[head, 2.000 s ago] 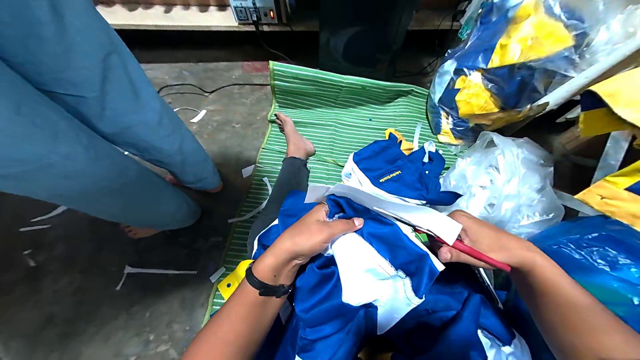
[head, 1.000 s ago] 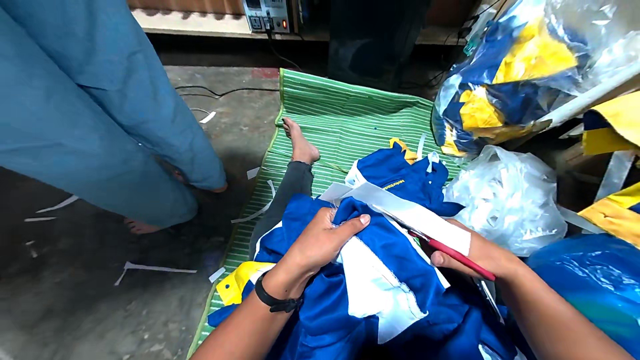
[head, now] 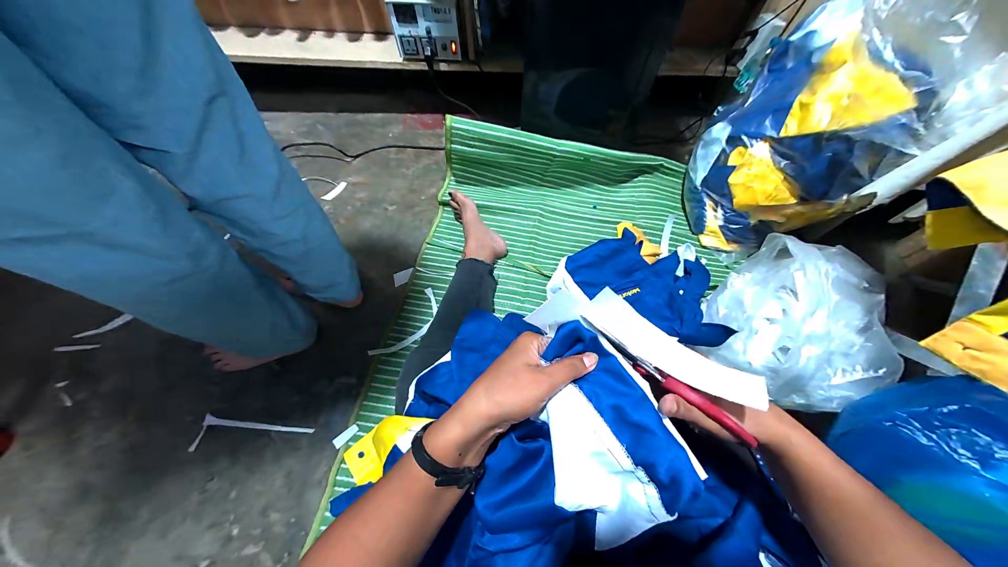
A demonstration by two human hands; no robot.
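My left hand (head: 524, 382) pinches a blue and white fabric garment (head: 512, 488) that lies over my lap. In my right hand (head: 720, 417) is a pair of red-handled scissors (head: 709, 409), its blades at the edge of a white backing strip (head: 677, 350) along the garment. The strip curves over the scissors and partly covers my right hand. Beyond the hands, a blue garment piece (head: 638, 276) with yellow and white parts rests on the green striped mat (head: 551, 173). A yellow fabric part (head: 382, 449) shows beside my left wrist.
A person in blue trousers (head: 173, 181) stands at the left. At the right are a clear bag of blue and yellow garments (head: 819, 134), a translucent bag of white scraps (head: 811, 315) and a blue plastic bag (head: 929, 465). White offcuts (head: 260, 426) lie on the concrete floor.
The scissors have moved along the strip towards my left hand, and the white strip now hangs over them and my right hand. My left hand keeps its hold on the garment.
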